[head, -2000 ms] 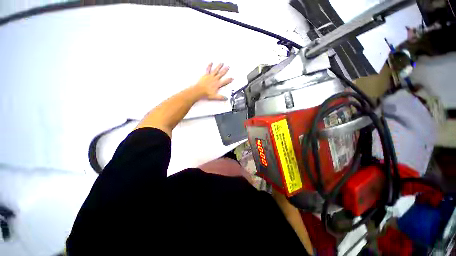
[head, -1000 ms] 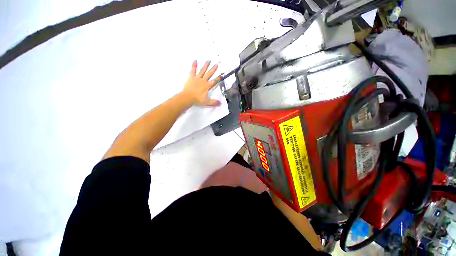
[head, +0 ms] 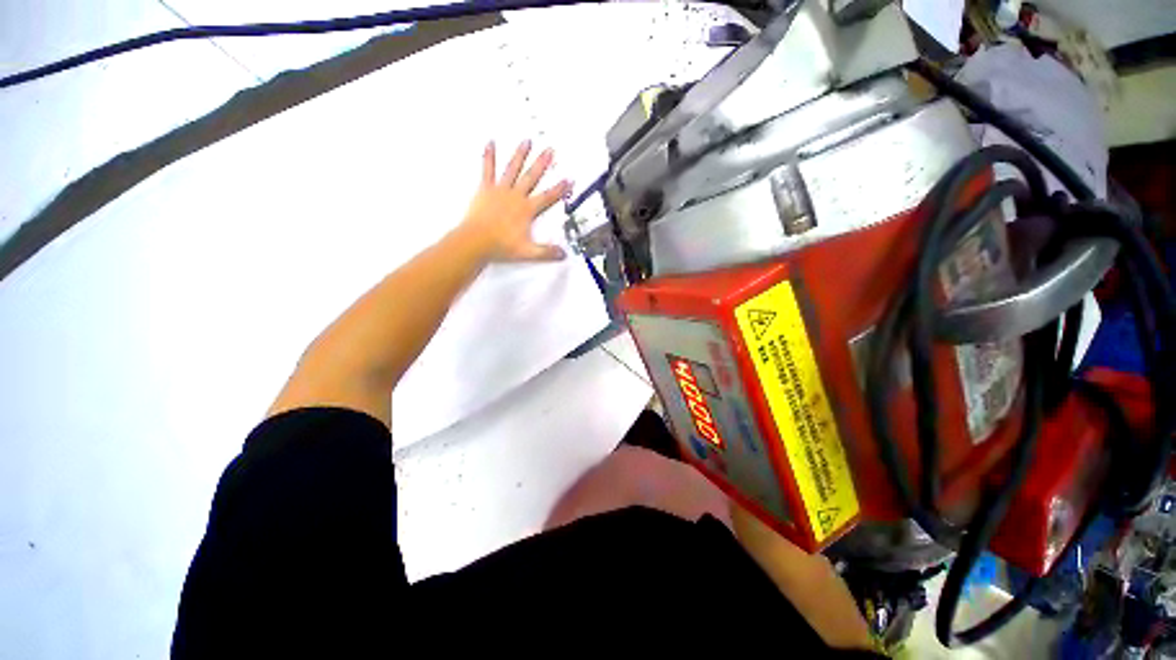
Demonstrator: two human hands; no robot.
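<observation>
The cutting machine (head: pixel 722 374) stands right of centre, with a red body, silver top, yellow label and red digits 4000. My left hand (head: pixel 516 213) lies flat with fingers spread on the white-topped fabric lay (head: pixel 258 271), just left of the machine's knife stand (head: pixel 593 239). A cut line runs from the stand toward the lower left, with a white-topped strip (head: pixel 484 477) on my side of it. The base plate is mostly hidden. My right forearm (head: pixel 806 580) goes behind the machine; the right hand is hidden by the motor body.
A black cable (head: pixel 323 23) runs across the upper left, beyond a dark lay edge (head: pixel 168 135). More black cable (head: pixel 922 374) is coiled around the motor. A pale cloth (head: pixel 1038 110) lies at upper right. Blue, red and mixed items lie at lower right.
The machine fills more of the view than at first, and its base plate shows far less. My left hand stays spread beside the stand. The dark far edge of the lay sits lower in view.
</observation>
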